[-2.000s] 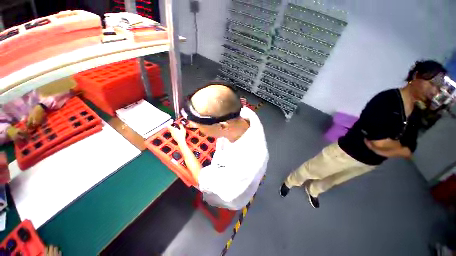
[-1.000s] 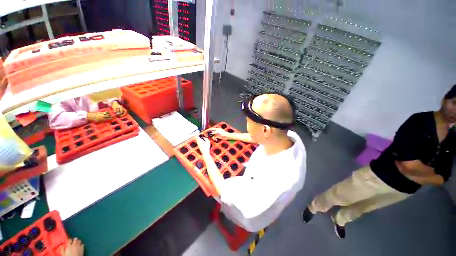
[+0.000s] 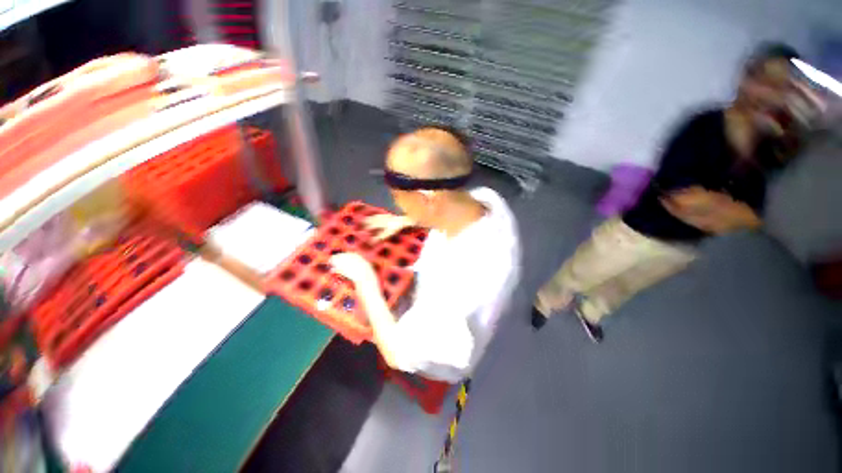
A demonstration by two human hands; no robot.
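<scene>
Neither of my hands shows in the head view. Nearest in front is a bench with a green mat [image 3: 235, 393] and a long white sheet [image 3: 152, 374] on it. At its far right end a red tray [image 3: 309, 268] holds rows of dark round parts. A seated person in white [image 3: 462, 268] with a black headband has both hands over this tray. Another red tray stack [image 3: 106, 296] lies at the left, blurred, beside a pinkish sleeve [image 3: 42, 263]. The picture is smeared by motion.
A shelf [image 3: 138, 120] with red-orange trays spans the upper left, held by a metal post [image 3: 300, 139]. A white paper stack [image 3: 258, 236] lies beneath. A person in black [image 3: 702, 185] stands on the right. Racks [image 3: 480, 74], a purple bin [image 3: 623, 189] and floor tape [image 3: 452, 425] also show.
The view swung right, so the scene slid left and became blurred. The lower-left tray and the hand at it left the picture. The seated person's near hand has moved lower over the tray.
</scene>
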